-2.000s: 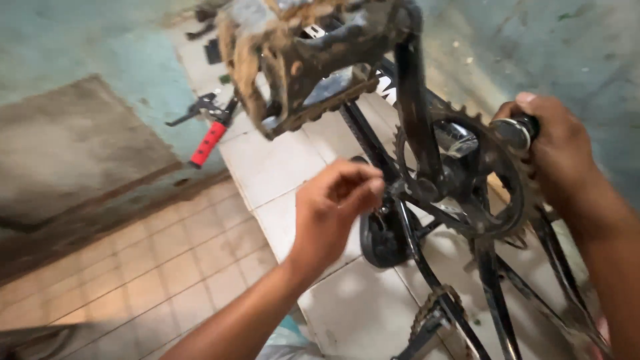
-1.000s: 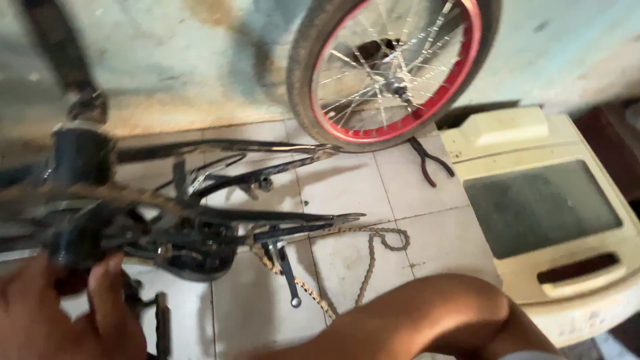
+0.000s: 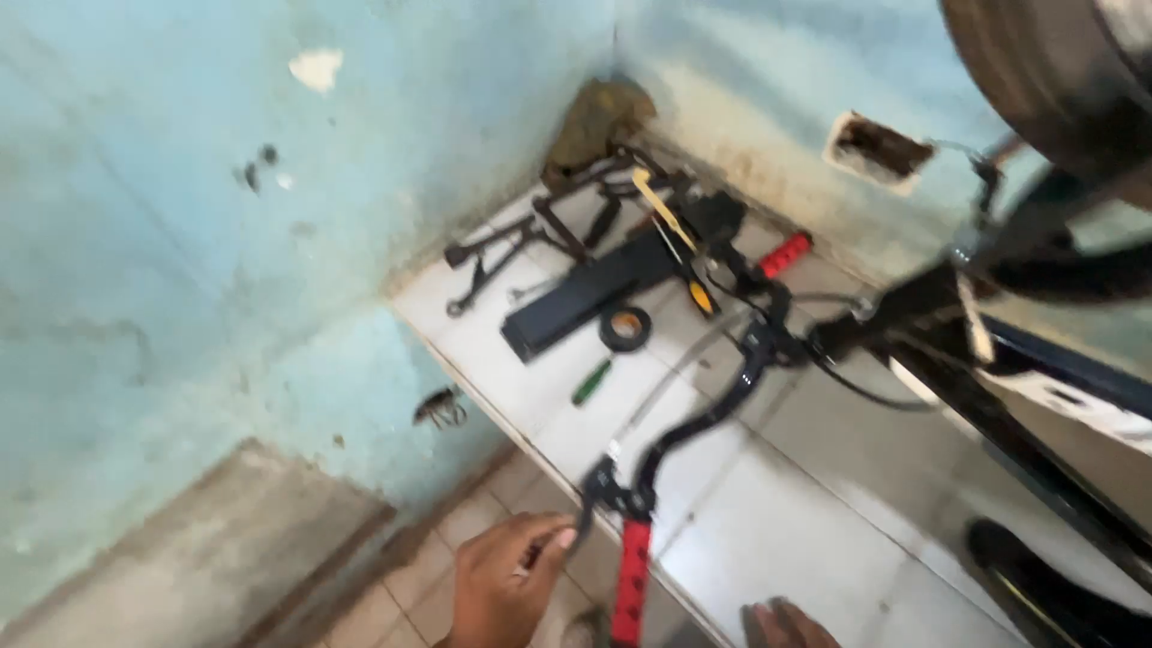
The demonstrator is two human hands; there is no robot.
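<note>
A bicycle's black handlebar [image 3: 715, 414] with red grips [image 3: 633, 580] rests low over the white tiled ledge. My left hand [image 3: 508, 571] is curled beside the black brake lever [image 3: 589, 513], its thumb tip close to or touching the lever's end. A small dark and shiny spot shows between its fingers; whether it is a held part cannot be told. Only the fingers of my right hand [image 3: 787, 623] show at the bottom edge, over the tiles, and the rest is cut off. The black bicycle frame [image 3: 1035, 450] runs along the right side.
Farther back on the ledge lie a black box-like case [image 3: 585, 301], a roll of black tape [image 3: 625, 329], a green-handled screwdriver [image 3: 591, 382], a yellow-and-black-handled tool [image 3: 700, 295] and several dark metal tools [image 3: 490, 261]. Blue walls meet behind; a wheel [image 3: 1044, 81] stands upper right.
The view has swung widely from the crank and rear end to the handlebar. My left hand, earlier near the chainring, is now by the brake lever. My right hand is off the crank area.
</note>
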